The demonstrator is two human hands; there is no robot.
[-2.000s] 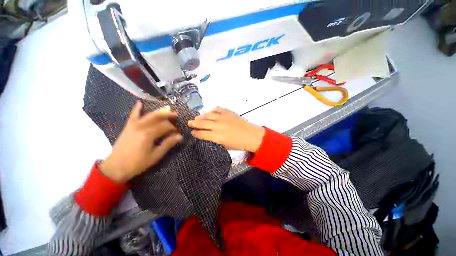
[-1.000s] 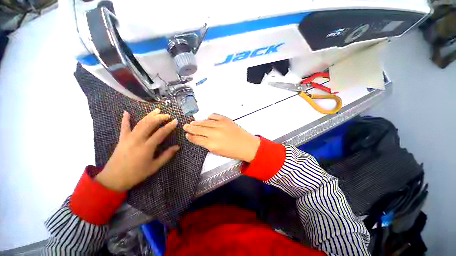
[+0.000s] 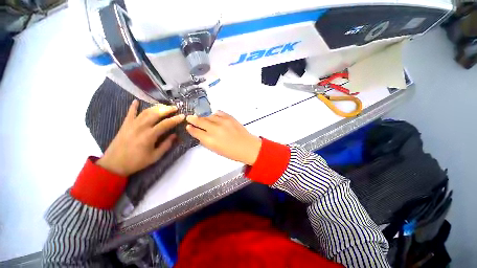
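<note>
A dark fine-checked fabric panel (image 3: pixel 112 110) lies under the presser foot area of the white sewing machine (image 3: pixel 235 34) and runs toward the table's front edge. My left hand (image 3: pixel 141 137) lies spread on the fabric, its fingertips just in front of the needle area (image 3: pixel 180 100). My right hand (image 3: pixel 224 135) is to the right of it, fingertips at the fabric's right edge close to the foot. The needle itself and the cloth under my fingers are hidden. Neither hand visibly grasps the cloth.
Scissors with red and yellow handles (image 3: pixel 340 98) lie right of the needle area, beside black scraps (image 3: pixel 283 71) and a cream paper piece (image 3: pixel 376 65). A grey strip (image 3: pixel 314 141) edges the table. A dark cloth heap (image 3: pixel 389 167) and blue bin (image 3: pixel 340 149) are below right.
The fabric has moved away from me under the machine and less hangs over the front edge. My right hand has shifted slightly left, toward the foot and my left fingertips.
</note>
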